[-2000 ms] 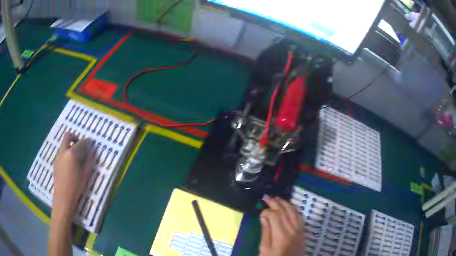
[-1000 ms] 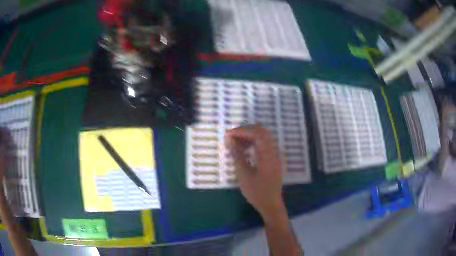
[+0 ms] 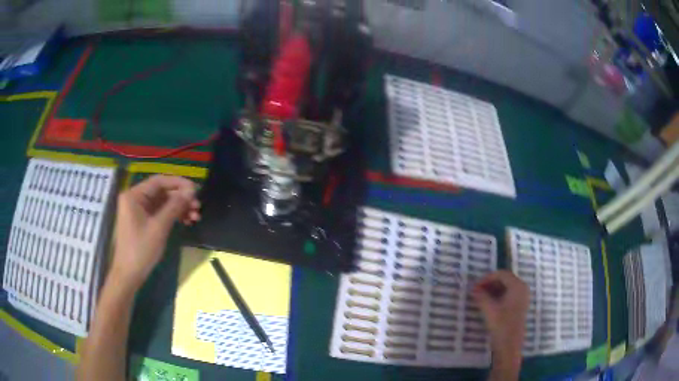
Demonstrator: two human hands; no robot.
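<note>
My left hand (image 3: 155, 223) is over the mat between the left tray stack (image 3: 59, 238) and the black fixture base (image 3: 223, 212), fingertips pinched together; whether a component is in them cannot be told. My right hand (image 3: 505, 301) is over the right edge of the component tray (image 3: 417, 290), its fingertips together; any small part there is hidden by blur. The test fixture stands upright in the middle, with its red clamp handle (image 3: 288, 78) above the silver nest (image 3: 279, 197).
A rear tray (image 3: 450, 134) lies behind the component tray, and another tray stack (image 3: 555, 290) to its right. A black pen (image 3: 242, 305) lies on yellow paper (image 3: 197, 290) with a label sheet (image 3: 246, 338). A thin red wire (image 3: 149, 155) curves left of the fixture.
The view has swung right and partly back. My left hand has moved from the left tray stack toward the fixture. My right hand has moved from the component tray's middle to its right edge.
</note>
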